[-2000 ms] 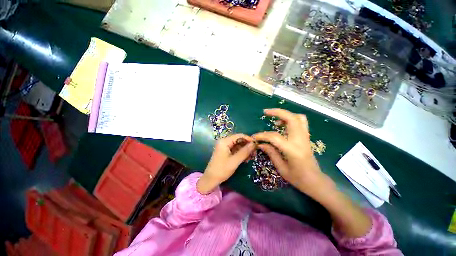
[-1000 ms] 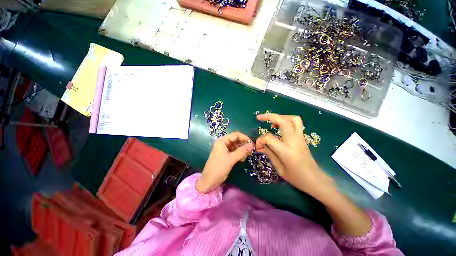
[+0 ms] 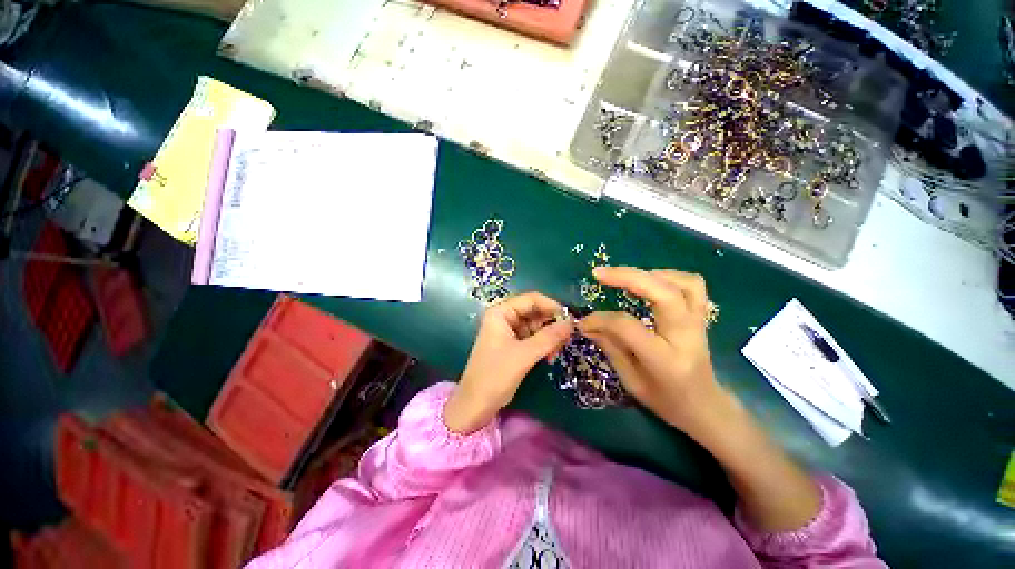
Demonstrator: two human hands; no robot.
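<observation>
My left hand [image 3: 506, 350] and my right hand [image 3: 666, 342] meet at the fingertips over a dark heap of ring pieces [image 3: 590, 376]. My left thumb and forefinger pinch a tiny shiny piece, likely a ring piece. My right thumb and forefinger touch the same spot; whether they grip a fitting is too small to tell. Small gold-coloured fittings [image 3: 595, 291] lie just beyond the heap, partly hidden by my right hand. A small cluster of ring pieces [image 3: 488, 263] lies left of the hands.
A clear compartment box [image 3: 851, 228] of mixed pieces stands beyond the hands, beside a white board [image 3: 445, 83] and a red-orange tray [image 3: 568, 25]. A record book [image 3: 323, 217] over yellow paper [image 3: 184, 167] lies left. Paper slips with a pen [image 3: 807, 372] lie right. Red trays [image 3: 289, 383] are low left.
The hands stay together over the heap. My right hand's fingers have shifted slightly and the forefinger now lies lower, close to the thumb. The view has shifted slightly.
</observation>
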